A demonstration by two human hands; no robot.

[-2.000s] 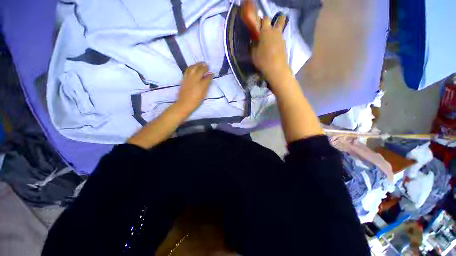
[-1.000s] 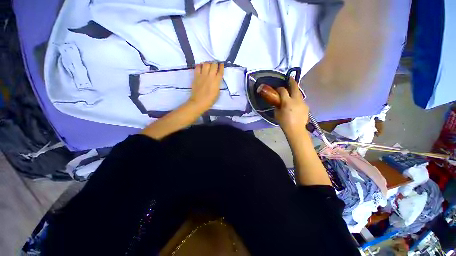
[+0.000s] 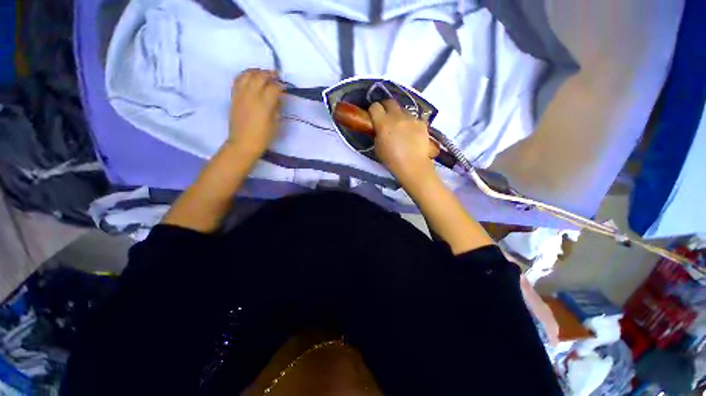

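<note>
The pale blue-white garment (image 3: 201,46) lies spread and creased over the table, crossed by dark grey strips (image 3: 346,46). The steam iron (image 3: 358,141) rests on the pocket-like panel of the garment, its pointed tip towards the left. My right hand (image 3: 402,139) is closed around the rear of its orange-brown wooden handle (image 3: 352,117). My left hand (image 3: 255,108) lies on the cloth left of the iron, fingertips at the panel's upper edge; whether it pinches the cloth I cannot tell. Dark grey cloth (image 3: 534,46) shows at the garment's right side.
The purple table cover (image 3: 139,166) has a brown scorched area (image 3: 604,85) at right. The iron's hose and cord (image 3: 542,207) run off to the lower right. Dark cloth heaps (image 3: 46,147) lie left. A blue-edged pale table (image 3: 685,197) stands right, with cloth scraps (image 3: 592,363) below.
The iron first came down towards the panel's right end, then moved left onto the panel. My left hand moved left along its upper edge. The view shifted, and the cord now shows more fully.
</note>
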